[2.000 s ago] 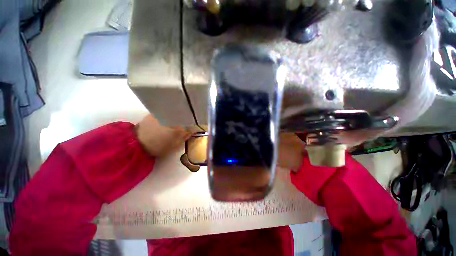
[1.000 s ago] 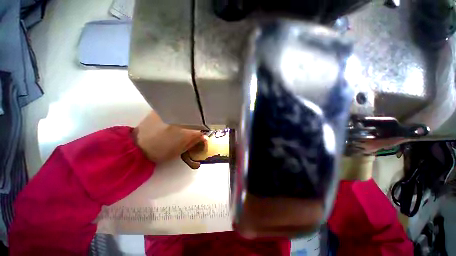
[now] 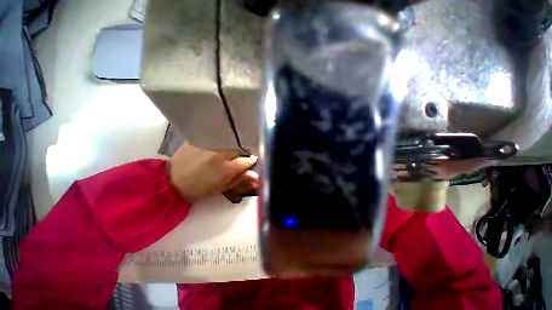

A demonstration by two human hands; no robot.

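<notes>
My left hand (image 3: 209, 172) is at the needle area, left of the chrome upright part (image 3: 327, 145), with its fingers curled on a dark fabric piece (image 3: 240, 195). Only a small dark edge shows below the fingers. A grey fabric corner (image 3: 171, 140) shows behind my wrist, under the machine head; I cannot tell if it is the same piece. The chrome part hides the needle and presser foot. My right hand is hidden behind it; only the red right sleeve (image 3: 439, 245) shows.
The cream machine head (image 3: 181, 66) fills the top middle. A grey-blue piece (image 3: 117, 53) lies left of it. Stacks of cut pieces (image 3: 15, 163) are at the far left. Black-handled scissors (image 3: 497, 227) lie at the right. Ruler marks (image 3: 187, 257) run along the table's front edge.
My left fingers have closed in over the lit patch near the needle. The grey corner behind my wrist has come into view. The chrome part has shifted in the picture, right and then back left.
</notes>
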